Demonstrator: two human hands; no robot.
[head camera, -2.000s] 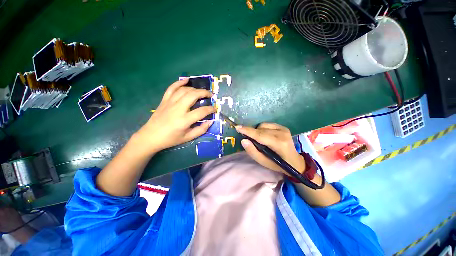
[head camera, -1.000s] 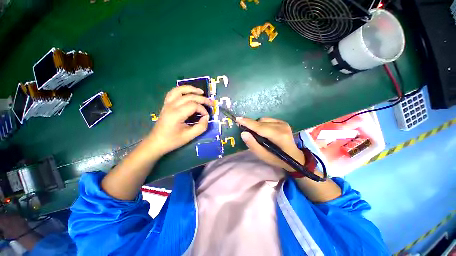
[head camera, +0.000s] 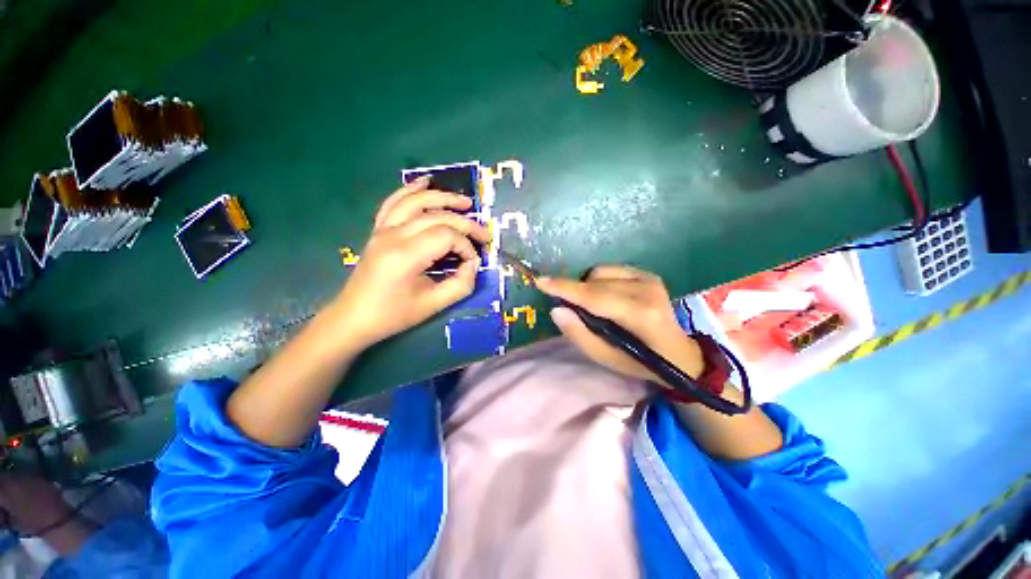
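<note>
Several LCD modules lie in a column on the green bench, orange-and-white flexible circuits at their right edges. The top one (head camera: 456, 179) has a dark face; the lowest (head camera: 476, 331) is blue. My left hand (head camera: 413, 266) rests over the middle modules, fingertips at a module's right edge; whether it pinches anything is hidden. My right hand (head camera: 616, 319) holds the black soldering iron (head camera: 635, 350) like a pen, its metal tip beside the flexible circuit near my left fingertips. Contact is too small to tell.
Stacked LCD modules (head camera: 122, 145) lean at the left, near a separate pair (head camera: 213, 238). Loose flexible circuits (head camera: 608, 63), a fan (head camera: 737, 34) and a white cup (head camera: 865, 93) are at the back. A parts tray (head camera: 788, 320) and grid tray (head camera: 939, 252) are at right. Another person's hand shows lower left.
The view has shifted slightly. My left fingers have bent and drawn in a little over the modules. My right hand keeps the iron near the same module edge.
</note>
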